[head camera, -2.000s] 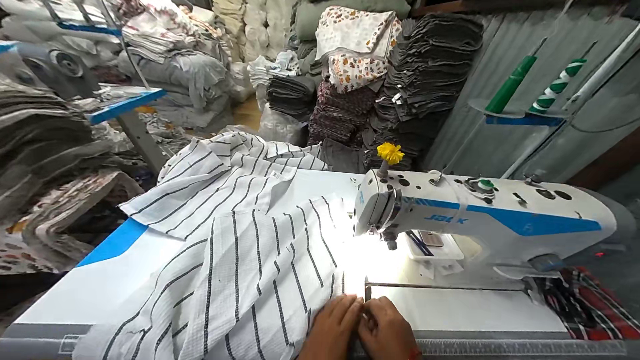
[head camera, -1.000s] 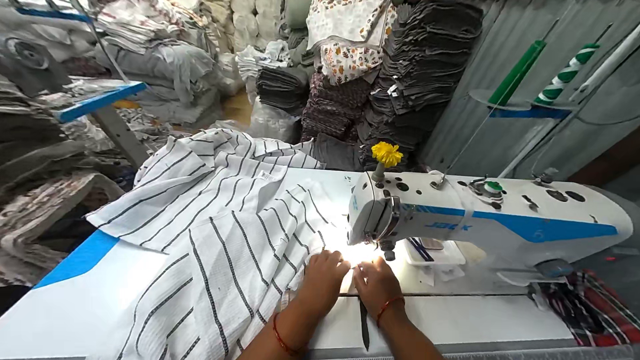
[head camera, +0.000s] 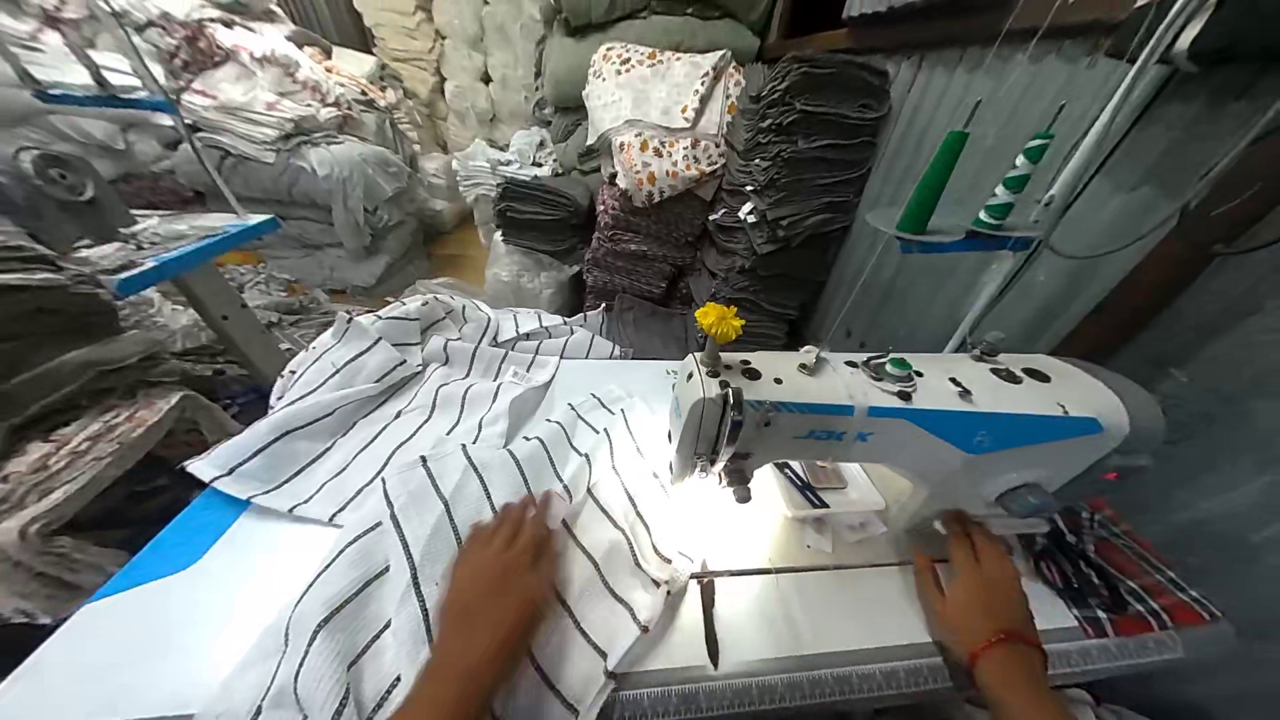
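White cloth with dark stripes [head camera: 430,500] spreads over the left of the table and reaches the needle area of a Jack sewing machine [head camera: 900,410]. My left hand [head camera: 505,580] lies on this cloth, fingers forward, near a small pale piece at its fingertips; whether it pinches the piece I cannot tell. My right hand [head camera: 975,590], with a red string at the wrist, is at the right of the machine bed, its fingertips at a pale strip below the machine arm; its grip is unclear. A narrow dark tool [head camera: 709,622] lies between my hands.
A ruler strip [head camera: 900,675] runs along the table's front edge. Behind the machine arm sits a white tray [head camera: 850,490] with small items. Red checked cloth [head camera: 1150,580] lies at the right. Green thread cones [head camera: 935,185] stand behind, and folded dark fabric [head camera: 810,150] is stacked beyond the table.
My hands were together by the needle area; they are now apart, the left back on the striped cloth and the right at the right of the machine bed.
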